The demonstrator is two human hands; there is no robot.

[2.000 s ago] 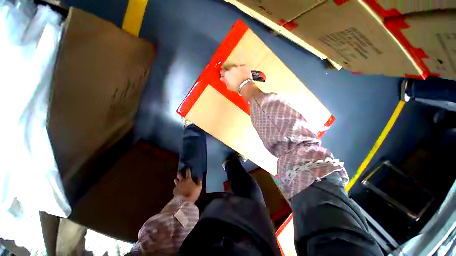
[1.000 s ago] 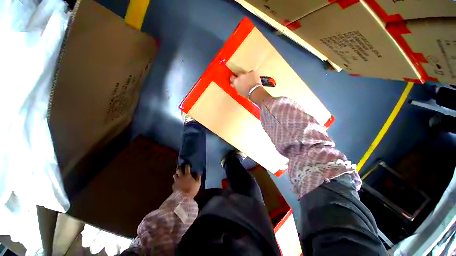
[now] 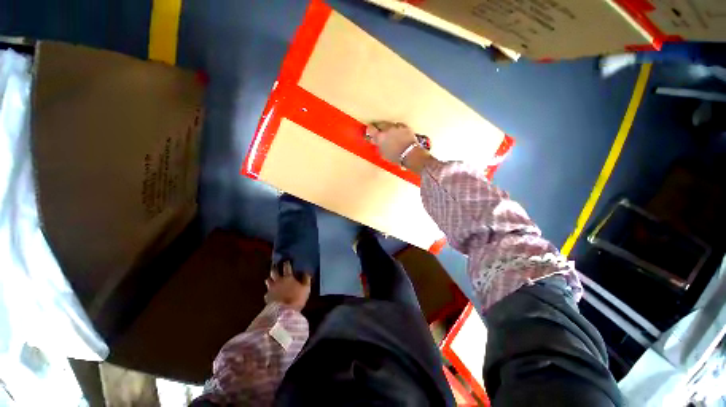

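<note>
A tan shipping carton (image 3: 362, 75) lies on the floor in front of me, with glossy red packing tape (image 3: 322, 119) along its centre seam and its edges. My right hand (image 3: 392, 143) is over the centre tape near the middle of the carton top. It is closed on a small dark tool (image 3: 423, 141) with some red, whose end shows behind the fist; the blade cannot be seen. My left hand (image 3: 287, 286) rests on my left lower leg, holding no object that I can see.
A large brown carton (image 3: 111, 135) stands at the left beside white plastic-like material (image 3: 40, 278). Red-taped cartons (image 3: 549, 24) are at the top right. A yellow line (image 3: 609, 171) and a metal-framed dark object (image 3: 653, 246) are at the right. Another red-taped carton (image 3: 470, 342) is below.
My right hand has moved along the centre tape, away from the far-left taped edge toward the carton's middle. The view has shifted. My left hand stays on my leg.
</note>
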